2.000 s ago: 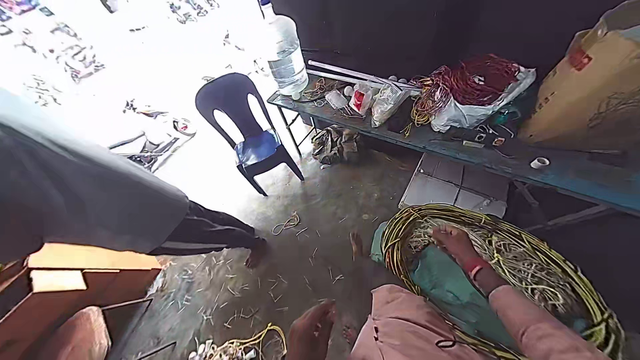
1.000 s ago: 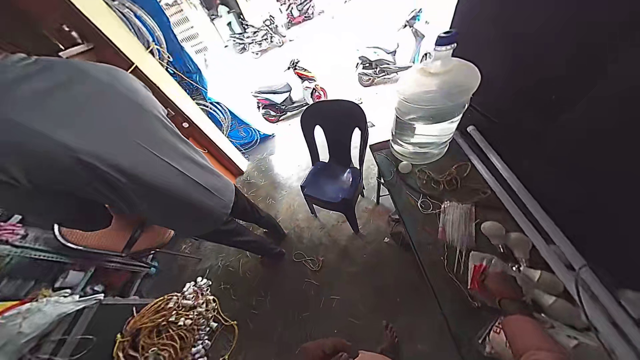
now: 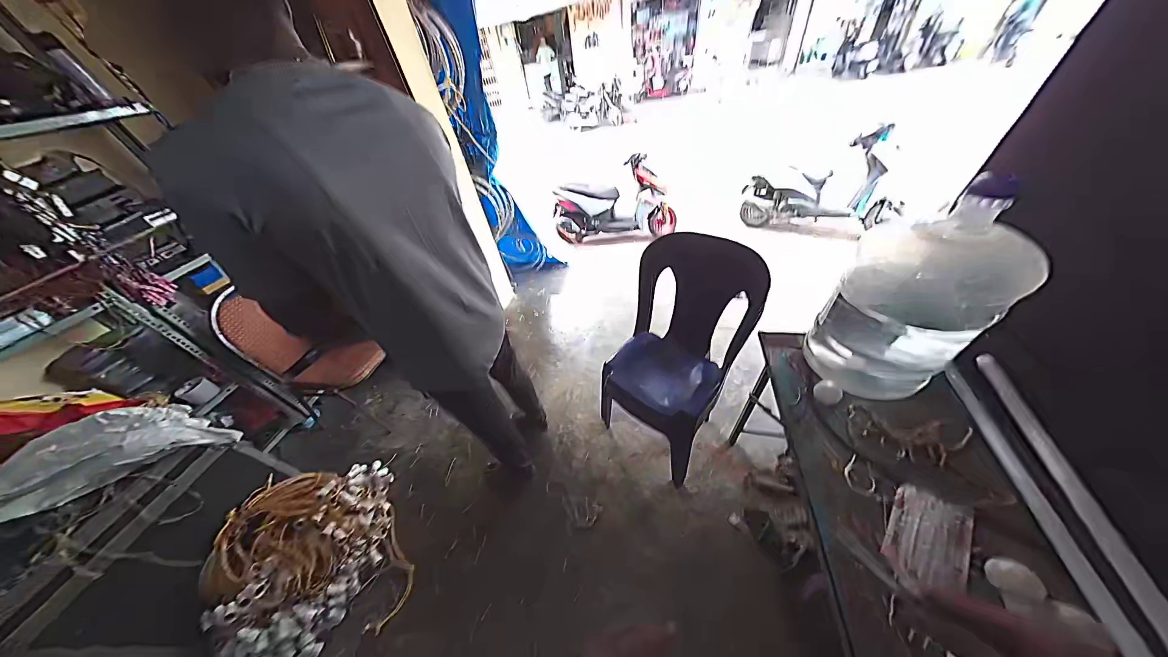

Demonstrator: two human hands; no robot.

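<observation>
My right hand [image 3: 899, 579], badly blurred, reaches in from the lower right over the dark table [image 3: 826, 557]. It is beside a clear packet of thin pale sticks [image 3: 929, 538] and a white light bulb [image 3: 1013, 582]; whether it holds anything cannot be told. A dim reddish blur at the bottom middle may be my left hand [image 3: 639, 637]; its fingers do not show. Farther back on the table stand a large clear water bottle with a dark cap [image 3: 912, 301], a small white round thing [image 3: 828, 392] and loose cord [image 3: 912, 433].
Two long pale tubes [image 3: 1049, 484] lie along the table's right side. A dark blue plastic chair [image 3: 666, 374] stands left of the table. A person in a grey shirt [image 3: 356, 210] leans at the left near shelves. A bundle of yellow wire with white ends [image 3: 292, 566] rests lower left. Scooters stand outside.
The view has swung up and left. My right hand was at the wire coil two seconds ago, then over the table by the bulbs; now it is blurred beside the packet of sticks.
</observation>
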